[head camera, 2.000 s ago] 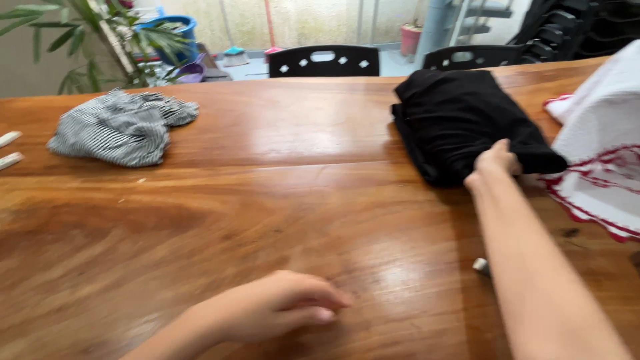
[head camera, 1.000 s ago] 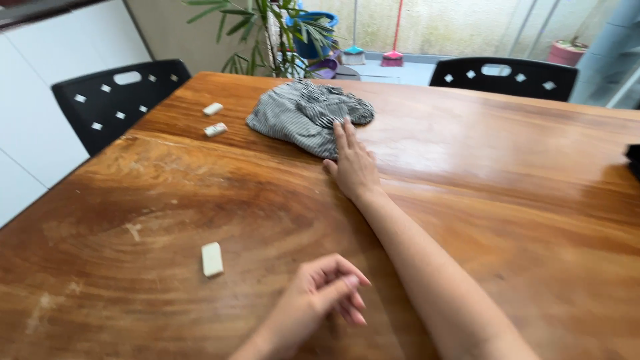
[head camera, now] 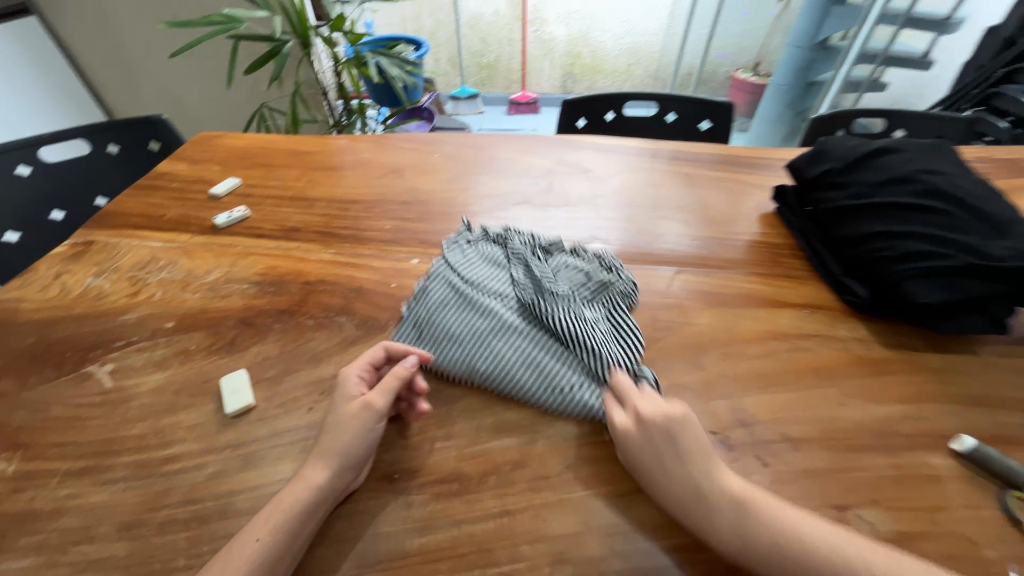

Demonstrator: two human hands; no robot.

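A crumpled black-and-white striped cloth garment (head camera: 512, 320) lies on the wooden table (head camera: 336, 496) in front of me. My right hand (head camera: 656, 432) has its fingers closed on the garment's lower right edge. At the garment's lower left corner is my left hand (head camera: 376, 400), fingers curled with thumb near the index finger; whether it pinches the fabric cannot be told. A folded black cloth (head camera: 912, 232) rests at the right side of the table.
Left of my hands lies a white domino tile (head camera: 237, 392); two more tiles (head camera: 226, 188) (head camera: 232, 217) sit farther back. A dark cylindrical object (head camera: 988, 462) is at the right edge. Black chairs (head camera: 645, 118) (head camera: 72, 176) stand around the table.
The striped garment has come nearer to me from farther back on the table, with my right hand at it. My left hand is now beside its corner. Earlier, my right hand was on the black cloth.
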